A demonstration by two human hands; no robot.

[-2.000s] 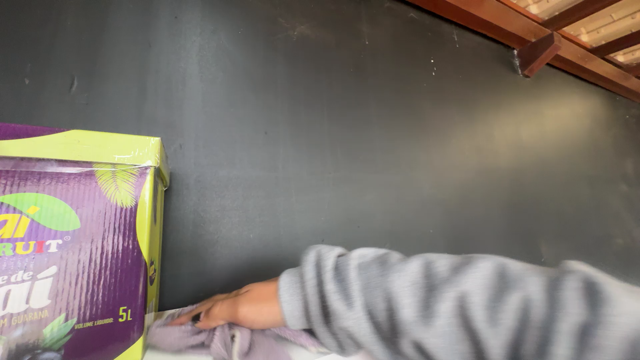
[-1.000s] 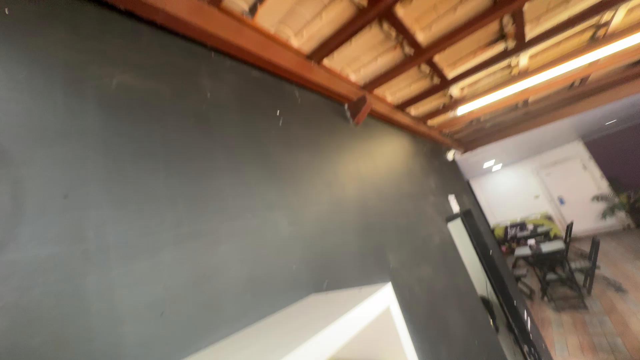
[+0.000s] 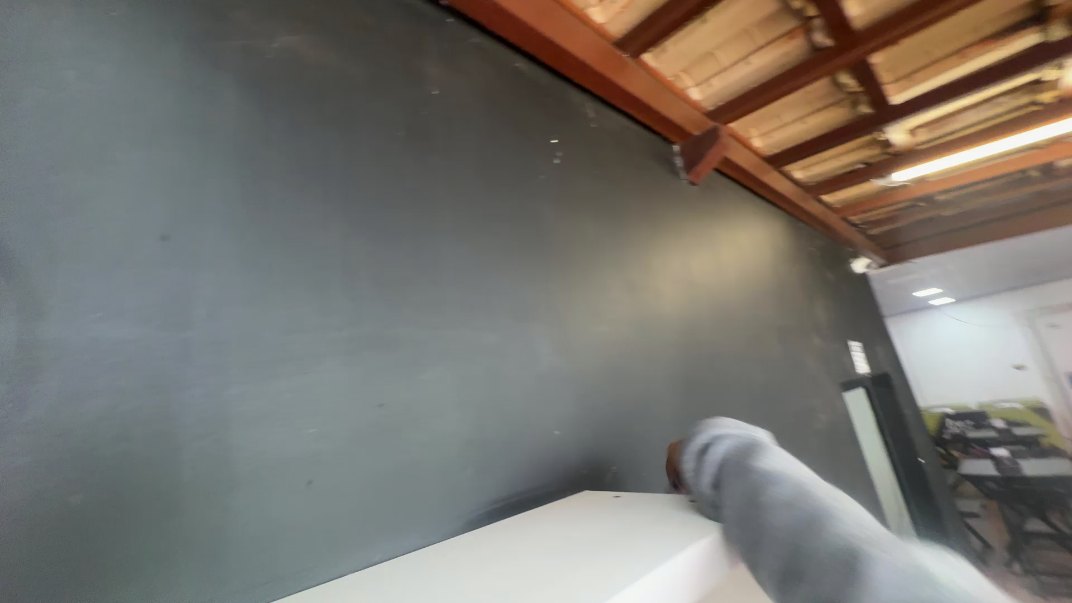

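Note:
At the far end of a white cabinet or shelf top, beside the dark wall, is my right hand. Only a small part of it shows past the grey sleeve, which comes in from the lower right and is blurred. Its fingers are hidden, and whether it holds anything cannot be told. My left hand is out of view.
A reddish wooden beam with a short jutting block runs along the wall's top. A dark-framed panel stands beyond the arm. Dark tables and chairs are at the far right.
The view has swung right, leaving the purple and green carton outside it. My right hand, earlier on a pale purple cloth beside that carton, is now at the white top's far end.

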